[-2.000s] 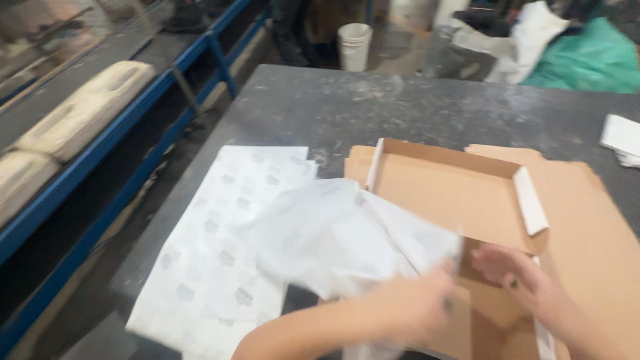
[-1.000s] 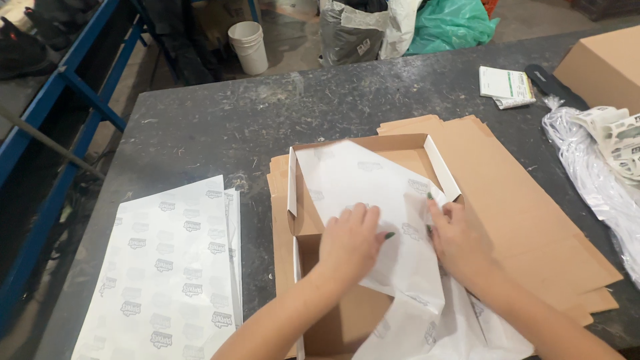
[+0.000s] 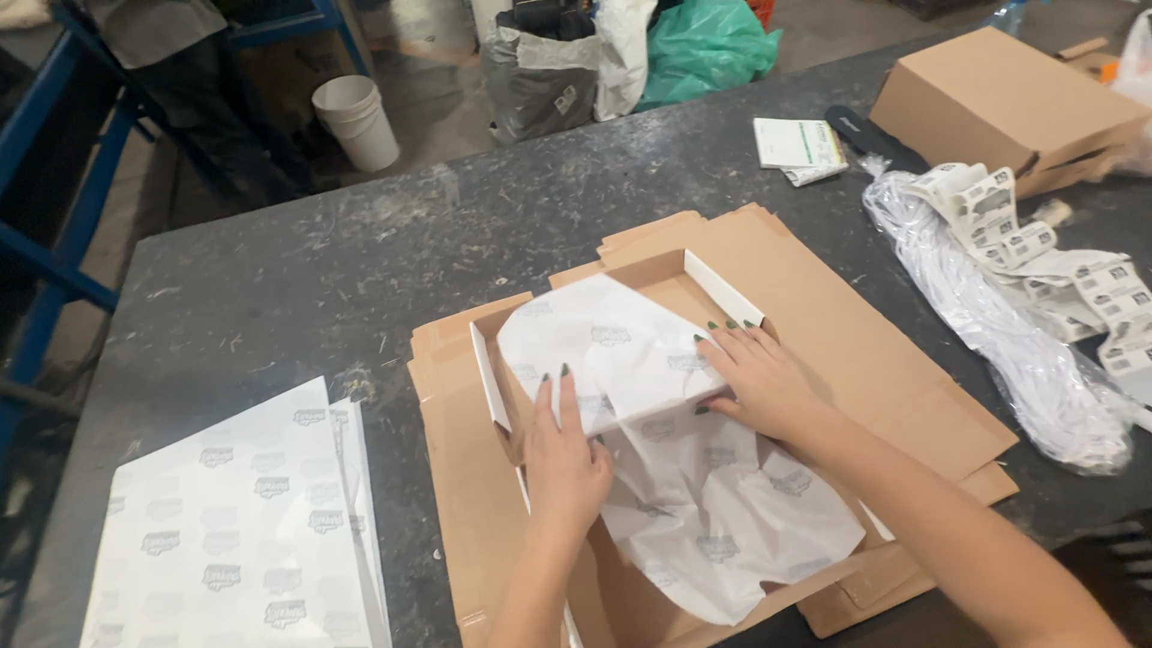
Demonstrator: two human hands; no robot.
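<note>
A sheet of printed white tissue paper point(image 3: 720, 504) lies creased in a cardboard box with its lid open point(image 3: 720, 286), its lower part draped over the box's near half. My left hand point(image 3: 567, 459) rests on the paper's left part, fingers spread. My right hand point(image 3: 760, 382) lies on its right part by the box wall, with the thumb at a fold. Whether either hand pinches the paper cannot be told. Under the box are flat cardboard blanks point(image 3: 810, 297). To the left lies a stack of the same printed paper point(image 3: 225, 540).
At the right are a bundle of white cord in clear plastic point(image 3: 981, 315), a strip of printed labels point(image 3: 1080, 288), a closed cardboard box point(image 3: 1008, 90) and small printed papers point(image 3: 796, 144). Beyond the dark table point(image 3: 297, 270) stand a white bucket point(image 3: 355, 121), bags and a person point(image 3: 198, 99).
The tissue paper, held above the box two seconds ago, now lies in it. Since one second ago my hands have moved apart, and the paper's upper part is folded over more squarely.
</note>
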